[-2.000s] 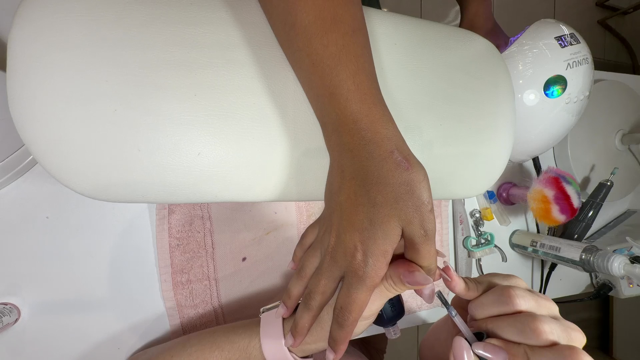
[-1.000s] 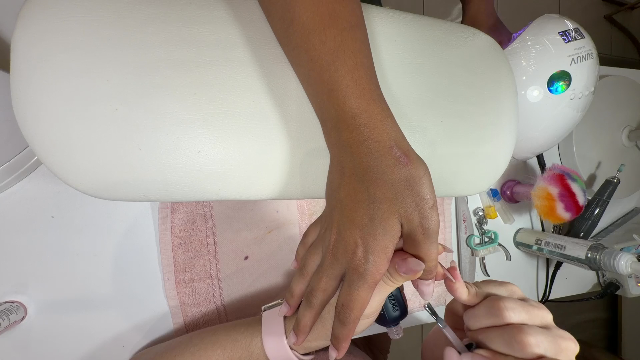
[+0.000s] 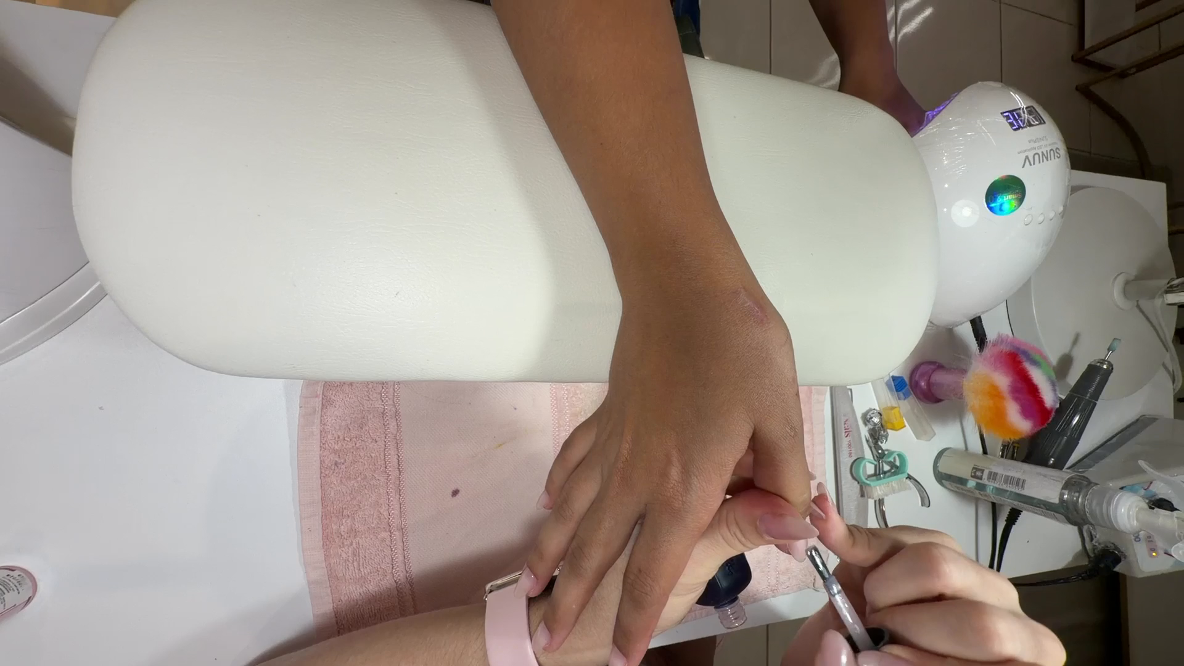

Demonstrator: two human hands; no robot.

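Note:
My left hand [image 3: 717,560], with a pink watch band [image 3: 511,622] at its wrist, lies under another person's hand [image 3: 680,416] and grips that hand's thumb [image 3: 786,467]. That person's other fingers rest spread over my wrist and the back of my hand. At the lower right, my right hand [image 3: 934,592] holds a nail brush [image 3: 844,601], its tip close by the gripped thumb's nail. Whether the tip touches the nail cannot be told. A dark bottle [image 3: 724,581] shows partly behind my left hand.
A white padded armrest [image 3: 324,194] spans the table above a pink towel [image 3: 444,481]. A white nail lamp [image 3: 990,213] stands at right, the person's other hand at it. Nearby are a fluffy brush [image 3: 1010,387], an electric nail drill [image 3: 1068,412], a clear bottle [image 3: 1008,481] and cuticle nippers [image 3: 879,462].
The brush in my right hand has shifted slightly near the nail. My left hand keeps its hold on the thumb, and the other person's hand stays in place.

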